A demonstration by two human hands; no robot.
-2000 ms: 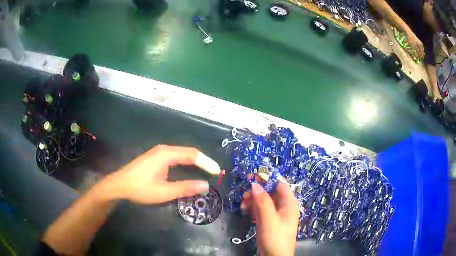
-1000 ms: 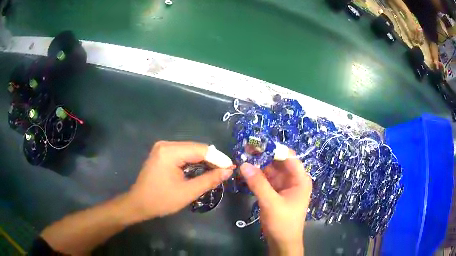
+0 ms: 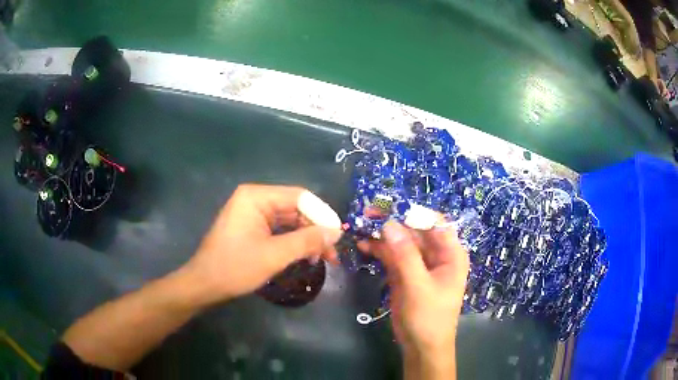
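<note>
My right hand [image 3: 427,271] holds a blue circuit board [image 3: 375,215] between thumb and a white-capped fingertip. A small pale yellow-green display [image 3: 382,202] shows on the board. My left hand [image 3: 260,237], with a white finger cot [image 3: 319,210], pinches a tiny red-tipped plug or wire end [image 3: 345,226] close to the board's left edge; whether they touch is unclear. A black round housing [image 3: 297,285] lies under my left hand, partly hidden by it. The board pile [image 3: 520,249] lies behind and right of my right hand.
Several black housings [image 3: 93,178] with round green-yellow ends stand at the left. A white edge [image 3: 245,83] separates the dark mat from the green conveyor [image 3: 357,52]. A blue bin [image 3: 632,260] stands at the far right. A white wire end [image 3: 363,318] lies near my right hand.
My left fingertips have moved from above the housing to the board's edge, with the red end pinched. The housing now shows a dark side instead of its spoked face. The view has shifted.
</note>
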